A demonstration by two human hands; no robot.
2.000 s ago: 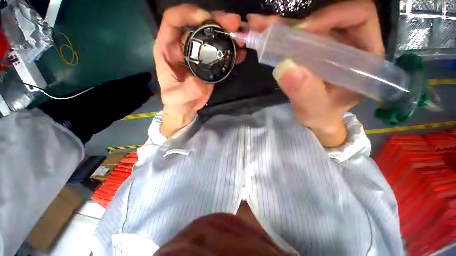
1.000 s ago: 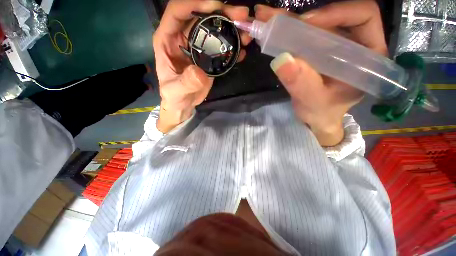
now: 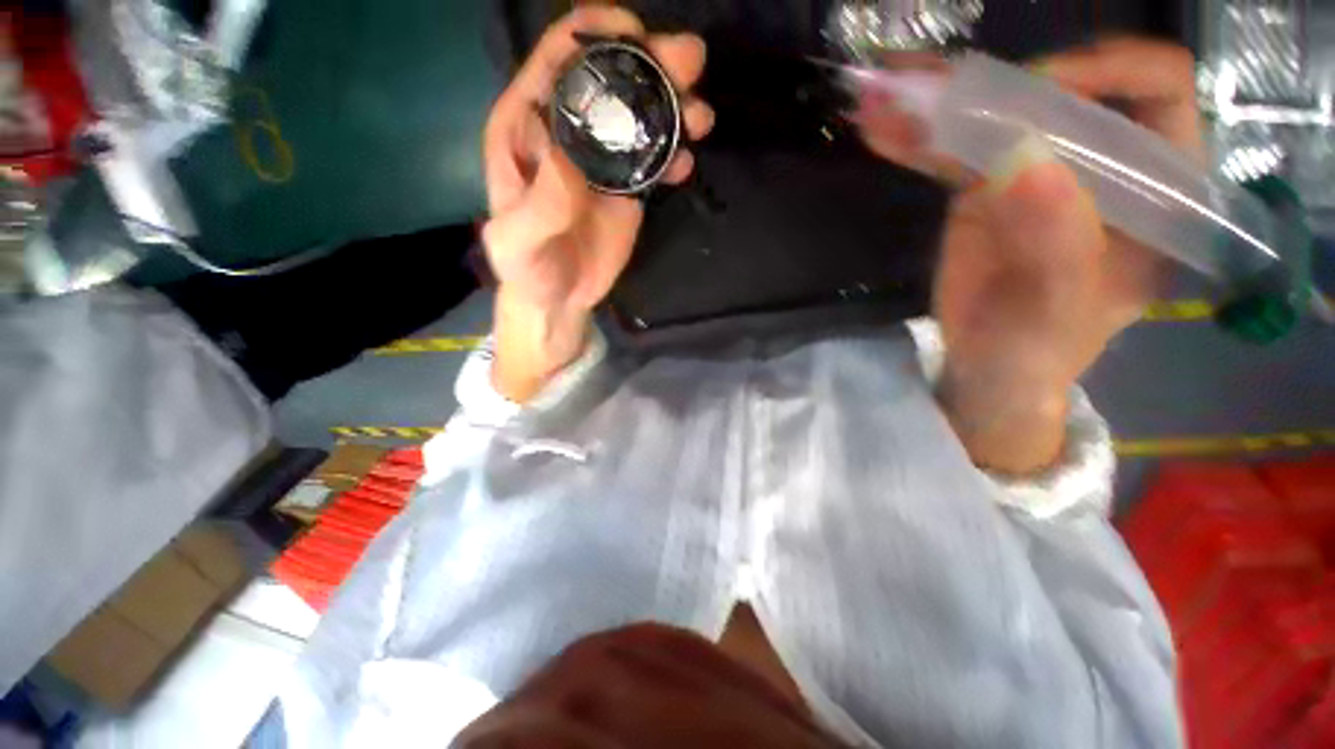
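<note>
My left hand (image 3: pixel 564 234) holds a round black housing (image 3: pixel 615 120) with a shiny rim by its edge, its open face towards me and a pale part inside. My right hand (image 3: pixel 1032 264) holds a clear dispensing syringe (image 3: pixel 1091 147), slanted, with its pink needle hub (image 3: pixel 911 91) pointing left, apart from the housing. The syringe's green cap (image 3: pixel 1271 271) is at its right end. The right hand is blurred. Both hands are above a black work tray (image 3: pixel 791 249), where a silvery heap of small metal parts (image 3: pixel 905 21) lies at the far side.
A silvery pocketed tray (image 3: pixel 1271 73) is at the far right. Red stacked trays (image 3: pixel 1244 571) are at the lower right, with more red pieces (image 3: pixel 352 527) at the lower left. Another person's pale coat (image 3: pixel 110 439) and dark sleeve (image 3: pixel 352 300) are at left, near cardboard boxes (image 3: pixel 161 615).
My right hand has moved right with the syringe, and its tip has left the housing. My left hand still holds the housing. More of the black tray shows between the hands.
</note>
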